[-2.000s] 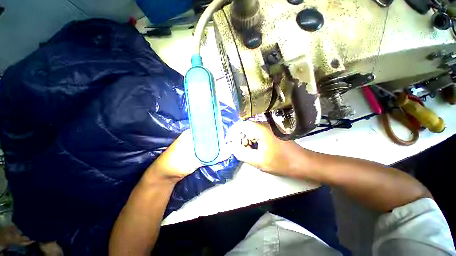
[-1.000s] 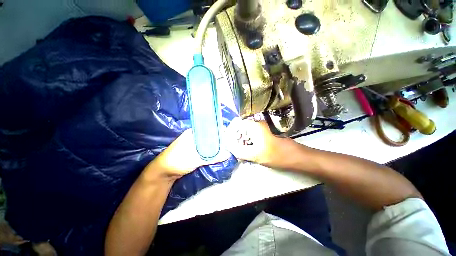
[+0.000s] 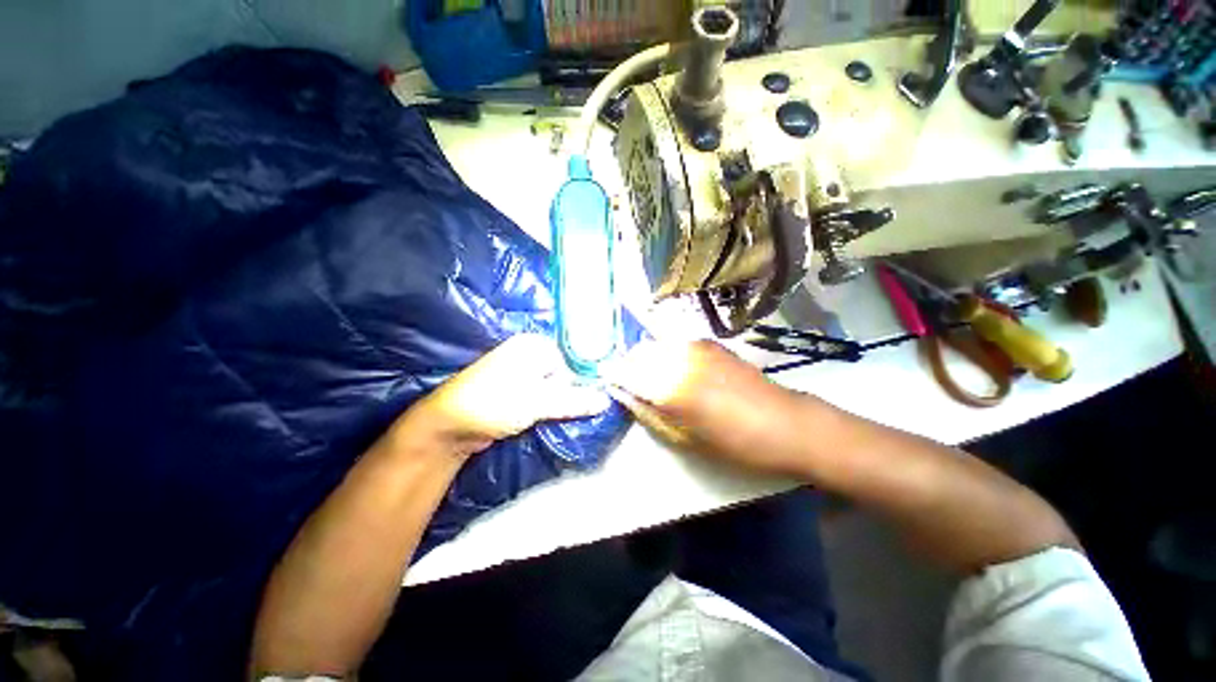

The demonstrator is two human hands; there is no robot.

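Observation:
A glossy navy puffer jacket lies bunched on the white table, left of and under my hands. My left hand rests on its right edge with the fingers closed on the fabric. My right hand meets it under the lamp, its fingers at the jacket's edge. Glare and the lit lamp hide the fingertips, so I cannot tell whether the right hand holds a small tool. The cream sewing machine stands just behind my hands.
Right of my hands lie black snips, a dark cord, orange-brown scissors handles, a yellow-handled screwdriver and a pink-handled tool. A blue bin stands behind the machine. The table's front edge runs below my forearms.
The view has shifted, showing more of the bench behind the machine. My right hand has turned, so its back shows more and the dark specks seen near its fingers are out of sight.

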